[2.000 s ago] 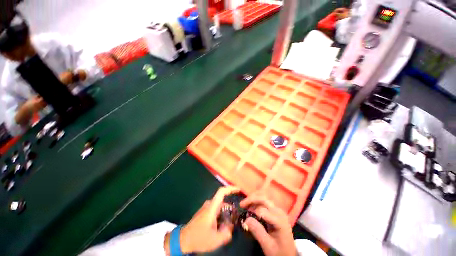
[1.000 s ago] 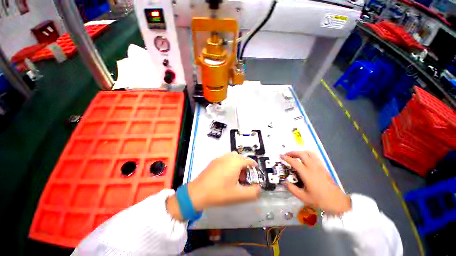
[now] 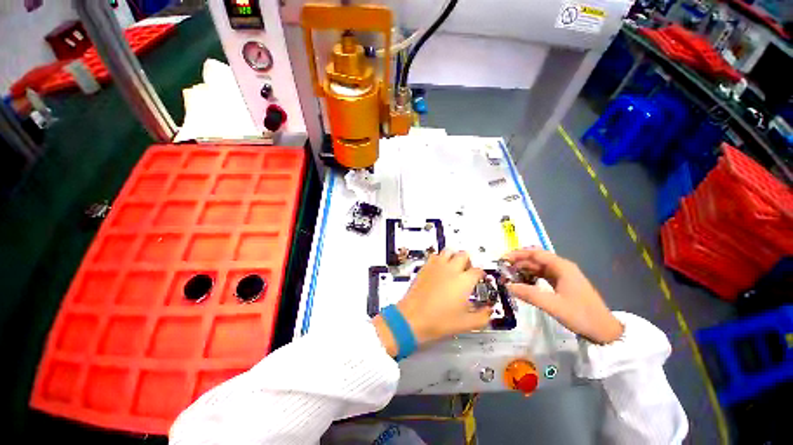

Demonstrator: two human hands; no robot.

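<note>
My left hand (image 3: pixel 439 300), with a blue wrist band, has its fingertips around a small silver-dark unit (image 3: pixel 485 293) over the right-hand black-framed fixture (image 3: pixel 504 320). My right hand (image 3: pixel 565 291) pinches a small silver-dark part (image 3: pixel 515 273) just above and right of that unit. The fingers partly hide both pieces and the nest. A left-hand fixture (image 3: pixel 375 291) is partly covered by my left hand. Another black-framed fixture (image 3: pixel 391 239) with a pale plate lies behind them.
The red tray (image 3: pixel 96 322) at left holds two dark round units (image 3: pixel 198 287). The press head (image 3: pixel 355 113) stands behind the fixtures. A black block (image 3: pixel 363 217) and a yellow stick (image 3: pixel 509 233) lie on the white table. An emergency stop (image 3: pixel 523 379) is at the front edge.
My left hand has moved right, from the left-hand fixture to the right-hand one. My right hand has lifted slightly off it with a small part in its fingertips. The view has shifted slightly.
</note>
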